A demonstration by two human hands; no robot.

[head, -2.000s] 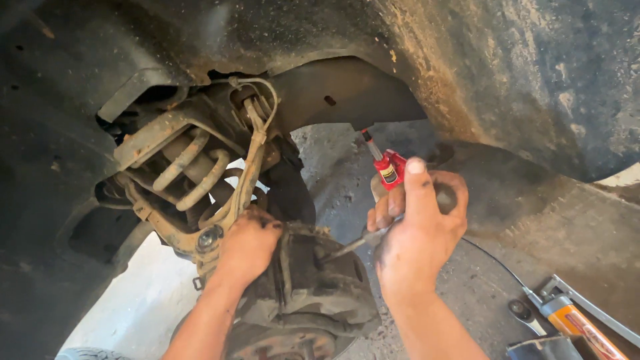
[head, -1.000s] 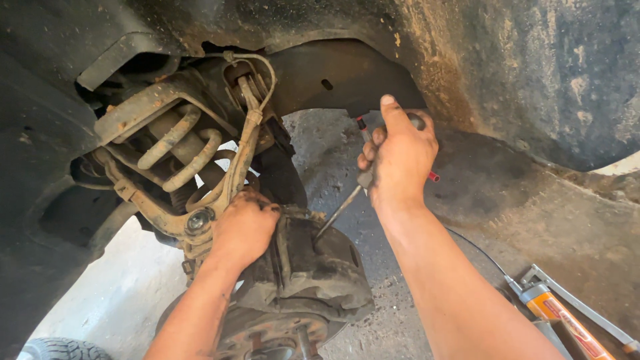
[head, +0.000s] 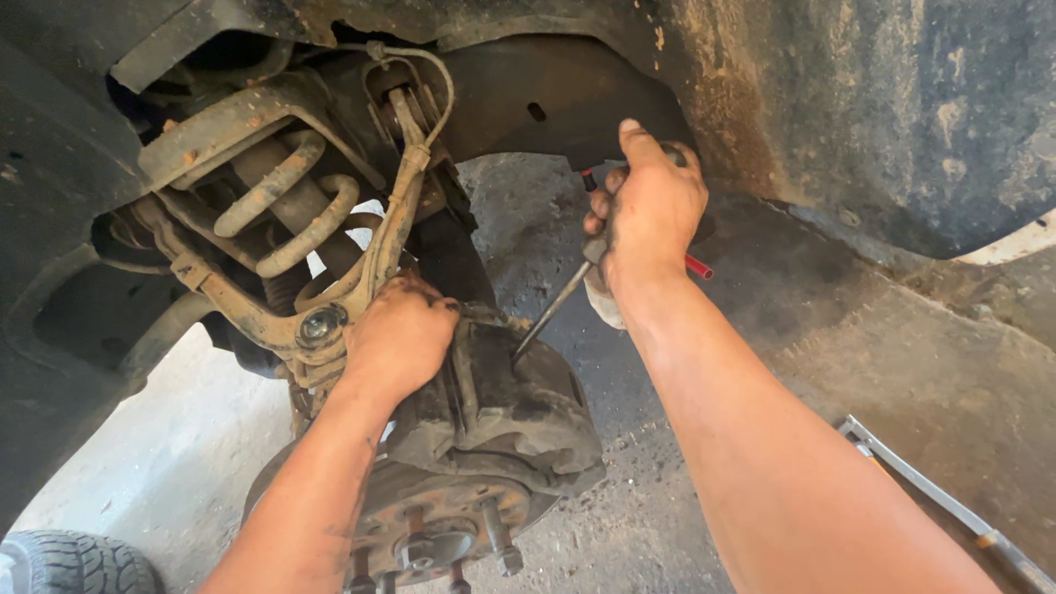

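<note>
My right hand (head: 652, 206) is closed around the handle of a screwdriver or pry tool (head: 554, 305), whose metal shaft slants down to the left with its tip in the brake caliper (head: 528, 412). The caliper sits over the wheel hub (head: 437, 528) with its studs and nuts. My left hand (head: 404, 330) rests at the inner side of the caliper, beside the upper control arm (head: 247, 309); its fingertips are partly hidden, and whether it grips anything does not show. Behind it stand the coil spring (head: 309, 223) and a cable or hose (head: 450, 91).
The wheel-well liner (head: 825, 107) arches above and to the right. A red rod or jack part (head: 699, 266) shows behind my right hand. On the floor lie a tool with a metal lever (head: 916, 478), at the lower right, and a tire (head: 78, 561), at the lower left.
My right hand has moved up with the tool, whose shaft stands steeper than two seconds ago. The red jack, plain to see earlier, is now mostly hidden behind my right hand. The left hand stays by the caliper.
</note>
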